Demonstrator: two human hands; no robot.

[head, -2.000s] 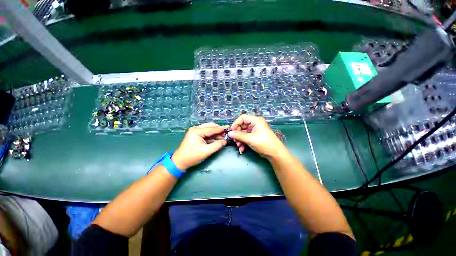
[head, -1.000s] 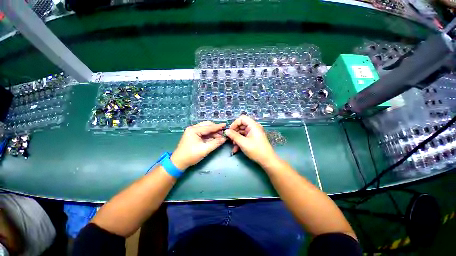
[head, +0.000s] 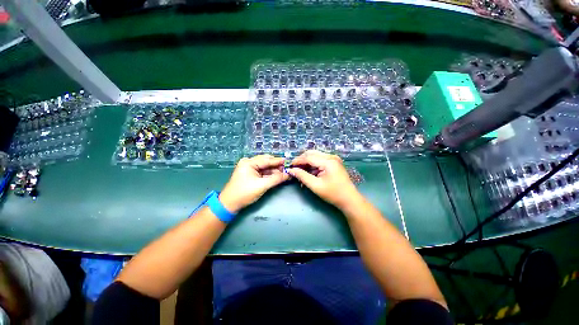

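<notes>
My left hand [head: 252,183] and my right hand [head: 322,178] meet above the green bench, in front of the centre tray. Between their fingertips they hold a small module [head: 287,167], dark and silvery, mostly covered by the fingers. A blue wrist strap [head: 219,207] is on my left wrist. A loose pile of tiny screws [head: 355,175] lies just right of my right hand, partly hidden by it. The clear blister tray with units [head: 330,117] lies beyond my hands, with dark and silvery pieces in its pockets.
A parts tray [head: 212,133] is at left, with a mixed heap of sub-parts [head: 151,134]. A green box [head: 444,101], a grey electric screwdriver [head: 508,101], black cables [head: 485,219] and stacked trays [head: 539,184] are at right. A person's sleeve [head: 32,279] shows at lower left.
My right hand's fingers have straightened and drawn closer around the module, level with my left fingertips. Both hands stay in nearly the same place.
</notes>
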